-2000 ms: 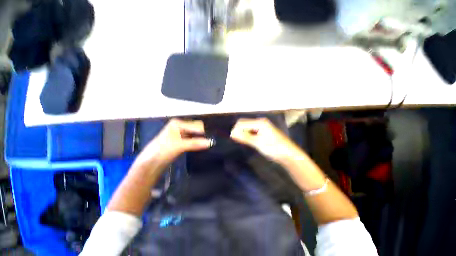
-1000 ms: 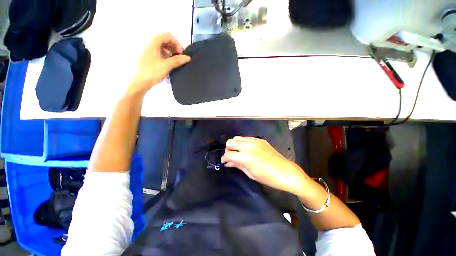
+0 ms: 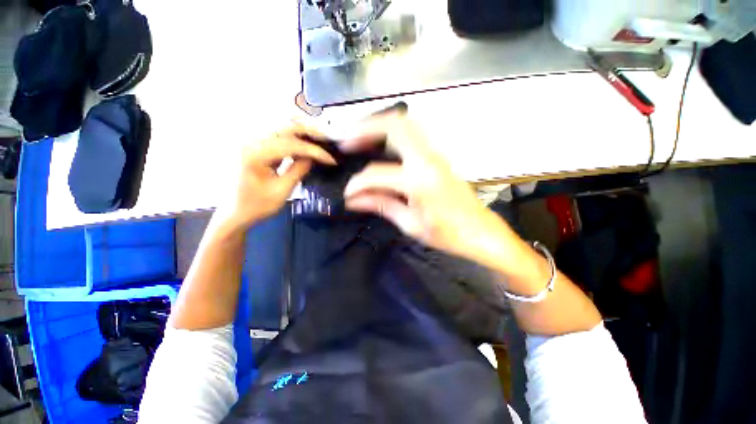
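Observation:
My left hand [image 3: 278, 170] and my right hand [image 3: 406, 186] are together over the table's front edge, holding a black fabric workpiece [image 3: 330, 178] between them. The workpiece is blurred and partly hidden by my fingers; a striped pale patch shows at its lower left. A dark edge shows above my right hand's fingers. The flat dark panel is not clearly visible, so I cannot tell whether it is in my hands. The sewing machine's presser foot and needle area [image 3: 350, 37] is behind my hands.
A panel stack [image 3: 101, 157] and puffier black pouches [image 3: 79, 62] are at the table's left. Red-handled snips [image 3: 632, 93] lie below the white machine head [image 3: 638, 25]. A black pad [image 3: 496, 15] is under the arm. Blue crates [image 3: 62, 331] are at lower left.
My left hand has moved down from the flat panel's place on the table. My right hand has risen from my lap to meet it. The panel no longer lies openly on the table.

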